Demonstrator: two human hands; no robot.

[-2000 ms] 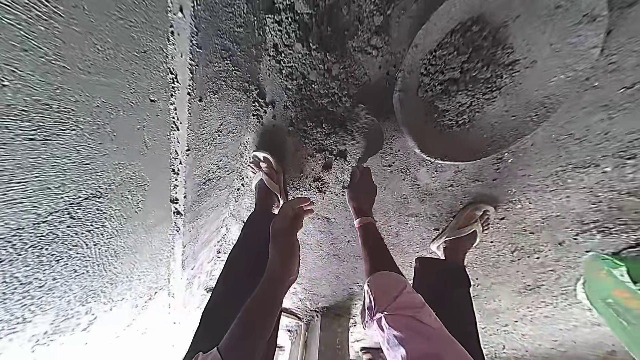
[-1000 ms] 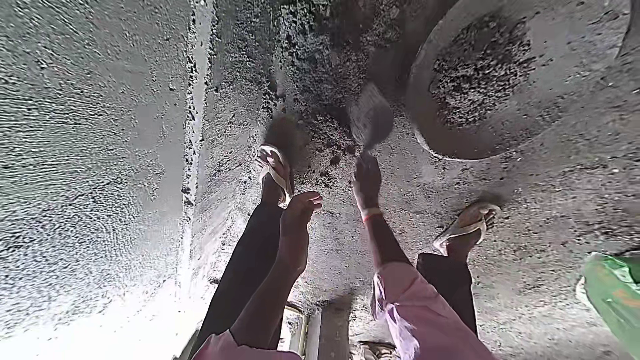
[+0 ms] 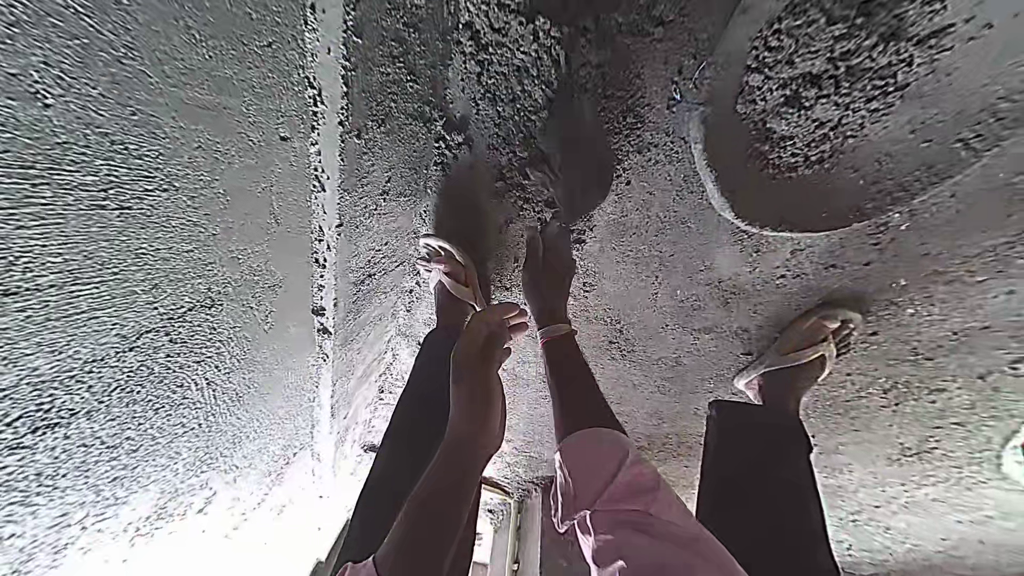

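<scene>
My right hand (image 3: 549, 276), with a band at its wrist, is closed round the handle end of a trowel. The grey trowel blade (image 3: 580, 164) points away from me, low over a heap of dark, crumbly mortar-like material (image 3: 508, 72). Its handle is mostly hidden by the fingers. My left hand (image 3: 486, 336) hangs empty above my left leg, fingers loosely apart, near the sandal (image 3: 450, 272) on my left foot.
A wide shallow pan (image 3: 720, 188) holding dark loose material stands at upper right. A light ridge (image 3: 324, 200) runs along the left, beside a rough grey surface (image 3: 160, 240). My right sandaled foot (image 3: 804, 352) is on the gritty floor.
The trowel blade has turned; it showed narrow, then pale and broad, and is now dark. My left hand stays empty. The view has shifted, bringing the pan partly out of frame.
</scene>
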